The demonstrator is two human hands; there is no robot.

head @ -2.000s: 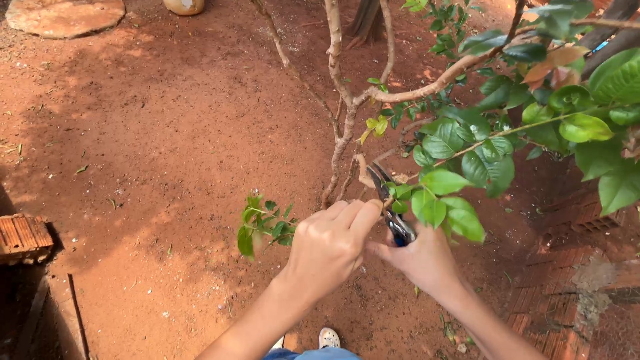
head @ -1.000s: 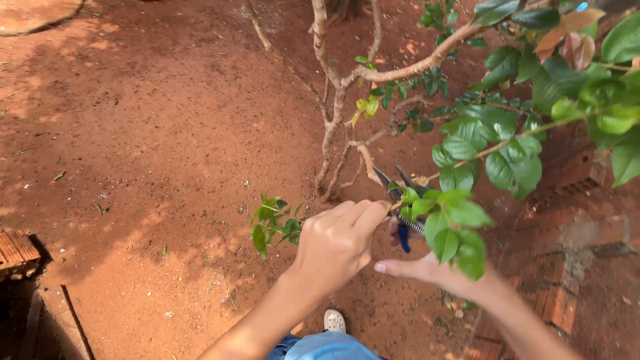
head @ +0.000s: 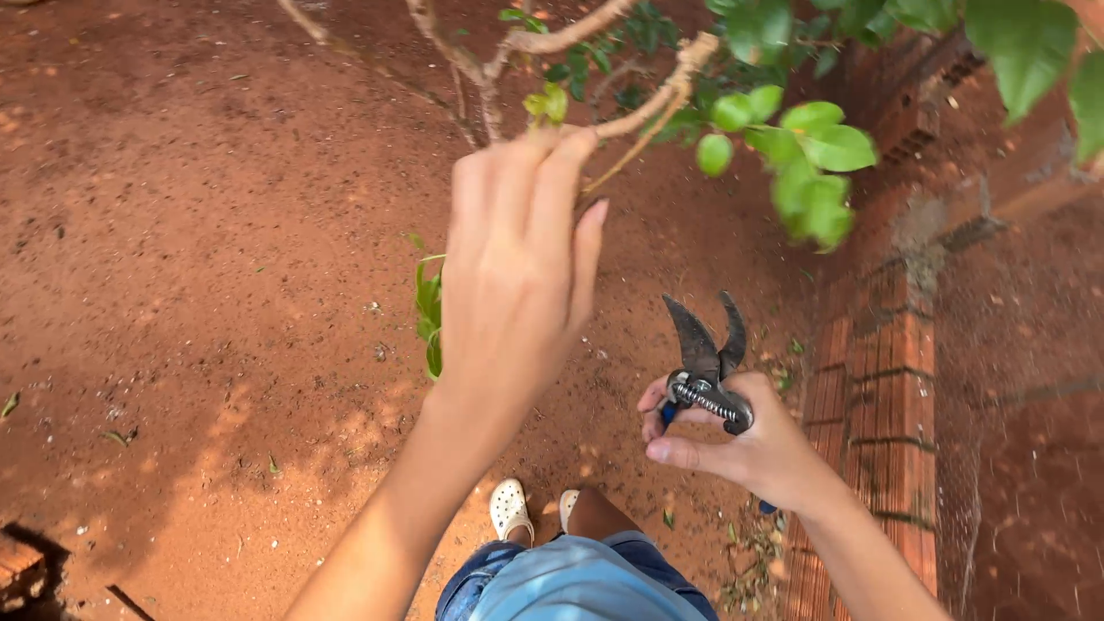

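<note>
My left hand (head: pixel 513 259) is raised at the centre, its fingertips at a bare, cut-ended branch (head: pixel 651 103) of the small tree; the back of the hand hides whether the fingers close round it. Green leaves (head: pixel 429 315) stick out past its left side. Lower right, my right hand (head: pixel 742 431) holds pruning shears (head: pixel 705 362) with their blades apart and pointing up, the spring showing between the handles. A blurred leafy shoot (head: pixel 802 164) hangs above the shears, not touching them.
A low wall of hollow red bricks (head: pixel 893 388) runs along the right. More tree branches (head: pixel 487 78) cross the top, with large leaves (head: pixel 1022 52) at the upper right corner. Reddish bare soil (head: pixel 216 259) lies below, and a brick piece (head: pixel 19 569) sits at lower left.
My left hand has moved up to the branch. The shears, earlier at the shoot beside my left hand, are now lower and apart from it. The view has shifted.
</note>
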